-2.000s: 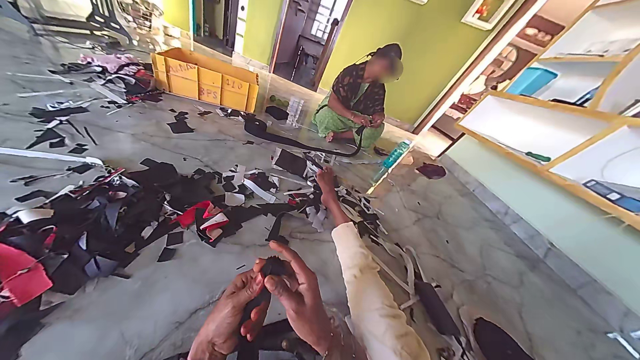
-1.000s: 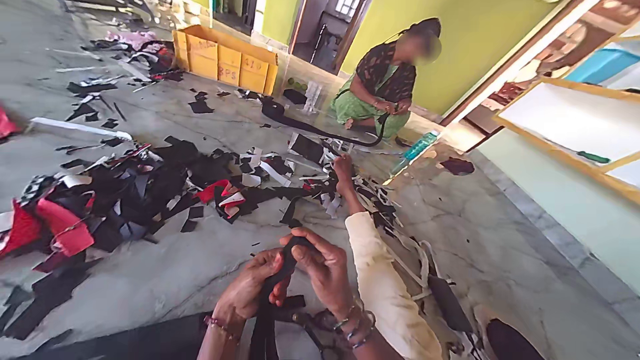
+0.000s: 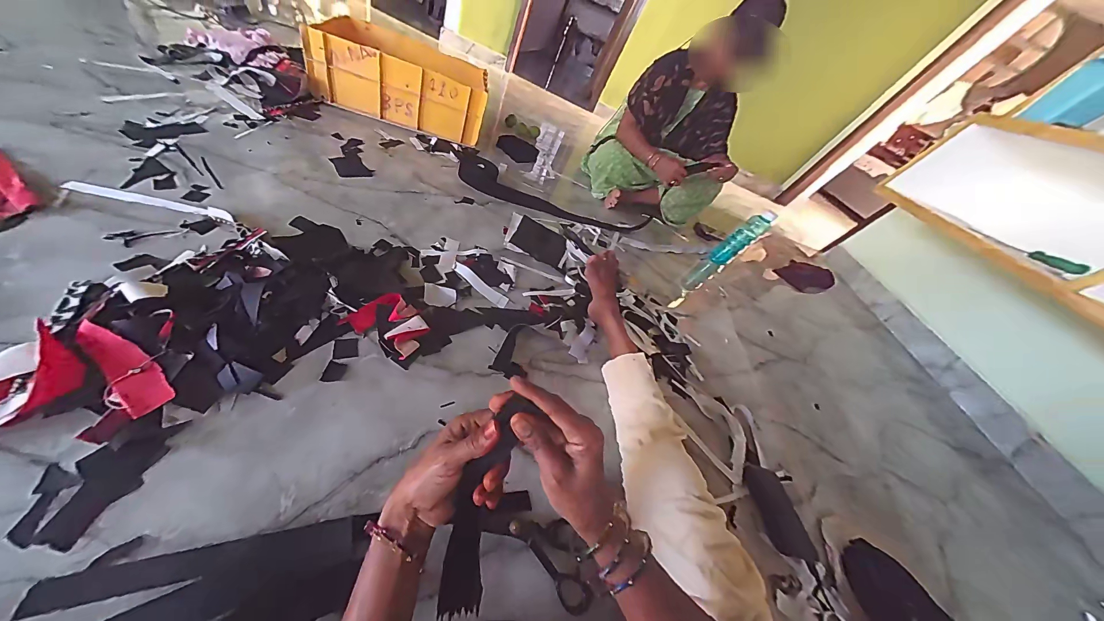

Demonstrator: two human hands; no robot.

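Both hands meet at the lower middle of the head view around a strip of black fabric (image 3: 466, 535). My left hand (image 3: 444, 470) pinches it between thumb and fingers from the left side. My right hand (image 3: 556, 448) holds the upper, bunched part with thumb and forefinger. The strip's lower end hangs down with a frayed edge. A pair of scissors (image 3: 569, 586) with dark handles lies beneath my hands, partly hidden by my right forearm. Wide black fabric pieces (image 3: 259, 569) lie to the left of the scissors.
A heap of black, white and red fabric scraps (image 3: 302, 285) spreads across the marble floor. My outstretched leg (image 3: 673, 492) lies at right. Farther off are a yellow crate (image 3: 397, 82), a seated person (image 3: 673, 129) holding black material, and a teal bottle (image 3: 729, 250). Shelving (image 3: 1000, 198) stands at right.
In both earlier frames my hands also hold the black fabric. More of the strip's hanging length shows below them now than two seconds ago. The view has shifted somewhat.
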